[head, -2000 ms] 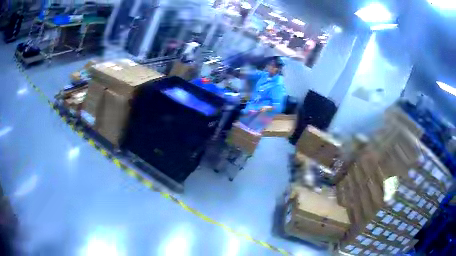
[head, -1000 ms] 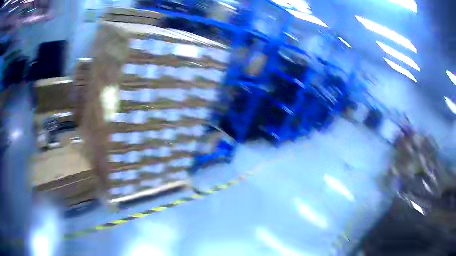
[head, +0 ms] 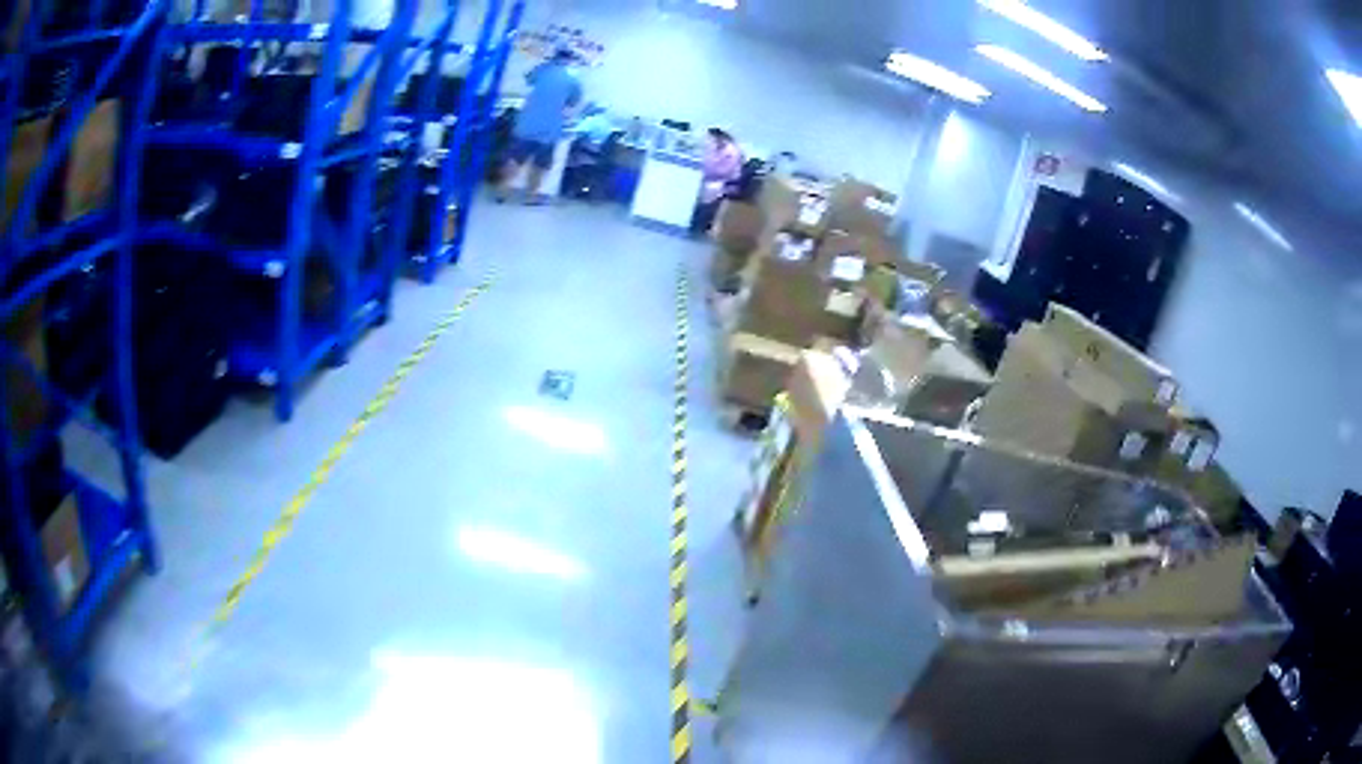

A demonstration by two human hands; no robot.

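Note:
Neither of my hands is in the picture. Nearest in front, at the lower right, stands a large open-topped grey bin [head: 837,597] with a pale metal rim. Brown cardboard [head: 1180,597] lies inside it. Opened brown cartons [head: 1046,373] stand behind it. The picture is somewhat blurred, so small items in the bin cannot be told.
A grey floor aisle [head: 583,493] runs ahead between yellow-black tape lines [head: 680,493]. Blue shelving racks [head: 299,269] line the left. Stacked cartons [head: 799,299] stand at the right. Two people are at the far end, one standing [head: 545,112], one by a white counter [head: 666,191].
The view has swung right, from the black box and stacked cartons, past the blue racks, to a long aisle. The racks are now at the left and the grey bin has come into view.

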